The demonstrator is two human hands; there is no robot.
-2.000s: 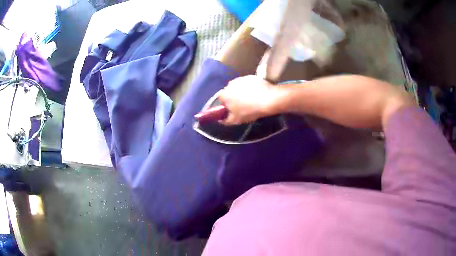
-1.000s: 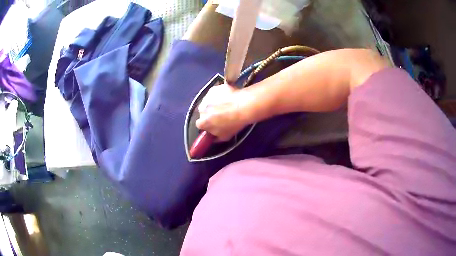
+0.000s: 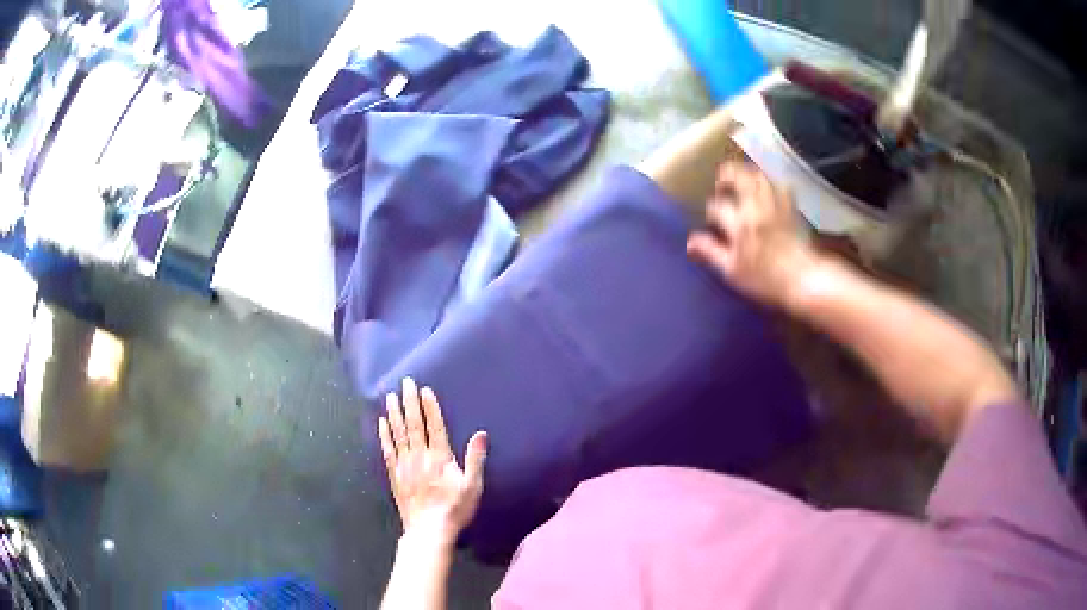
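A purple-blue jacket (image 3: pixel 596 346) lies over the padded pressing form, its flat panel nearest me and the rest bunched at the far left. My left hand (image 3: pixel 432 467) is at the panel's lower left edge, fingers apart and extended, palm side facing up, holding nothing visible. My right hand (image 3: pixel 751 232) is slightly blurred at the panel's far right edge, fingers spread and empty. The steam iron (image 3: pixel 840 141) with its dark red handle is parked beyond my right hand on a pale sheet (image 3: pixel 775 161).
A pale hanging strap (image 3: pixel 915 72) rises by the iron. Hose and cable (image 3: pixel 1007 203) run along the table's right side. A bright blue strip (image 3: pixel 715 48) lies at the far edge. A blue crate (image 3: pixel 253 593) is on the floor, lower left. White and purple items hang at left.
My right hand has let go of the iron, which now sits at the far right, off the cloth. My left hand has come into view at the panel's lower left edge.
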